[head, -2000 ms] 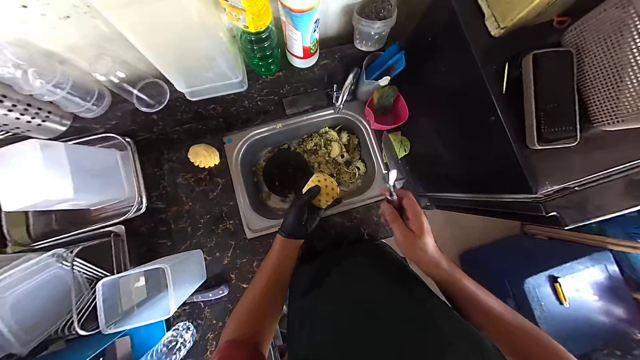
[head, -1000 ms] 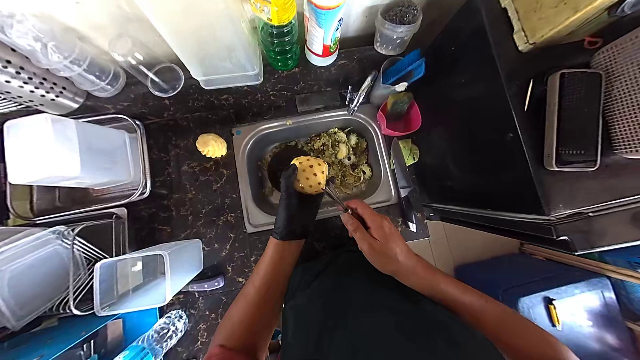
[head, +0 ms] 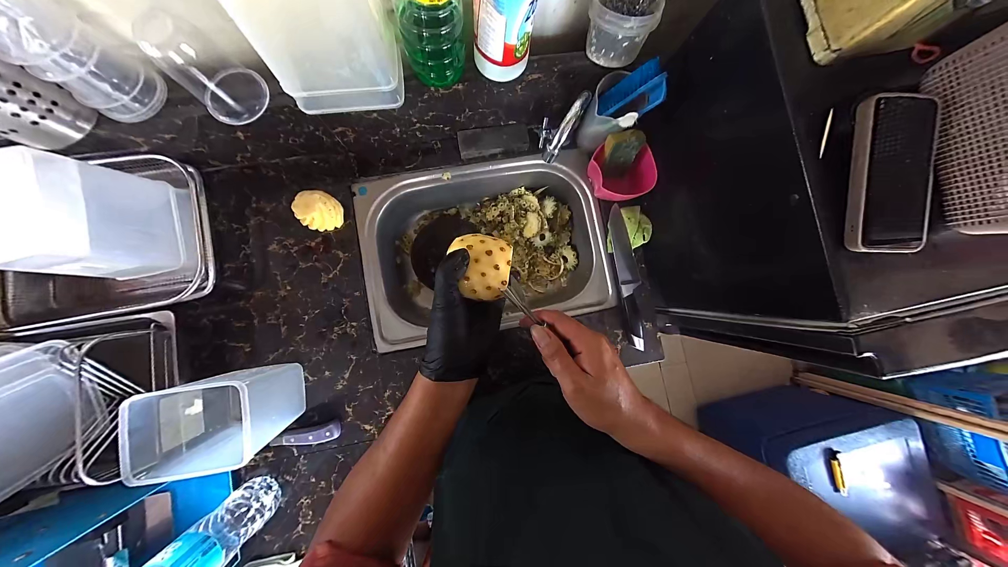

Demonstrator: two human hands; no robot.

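Note:
My left hand (head: 465,319), in a black glove, holds a peeled pineapple (head: 487,266) dotted with brown eyes over the steel sink (head: 376,287). My bare right hand (head: 587,366) grips a thin metal tool (head: 522,305), its tip at the pineapple's right lower side; the tip's shape is unclear. Pineapple peelings (head: 524,224) lie in the sink, beside a dark round thing (head: 433,244) partly behind the pineapple. A carved pineapple piece (head: 317,210) rests on the counter left of the sink. A large knife (head: 624,260) lies along the sink's right side.
Behind the sink stand a faucet (head: 567,126), a green bottle (head: 431,39) and a white bottle (head: 502,39). A pink bowl (head: 630,185) with a sponge sits at the back right corner. Clear plastic containers (head: 213,425) and wire racks (head: 209,236) crowd the left side.
Two seconds ago my right hand held the knife right of the sink; the knife now lies there. My right hand has moved left to the pineapple with the thin tool. The pineapple has been raised and turned.

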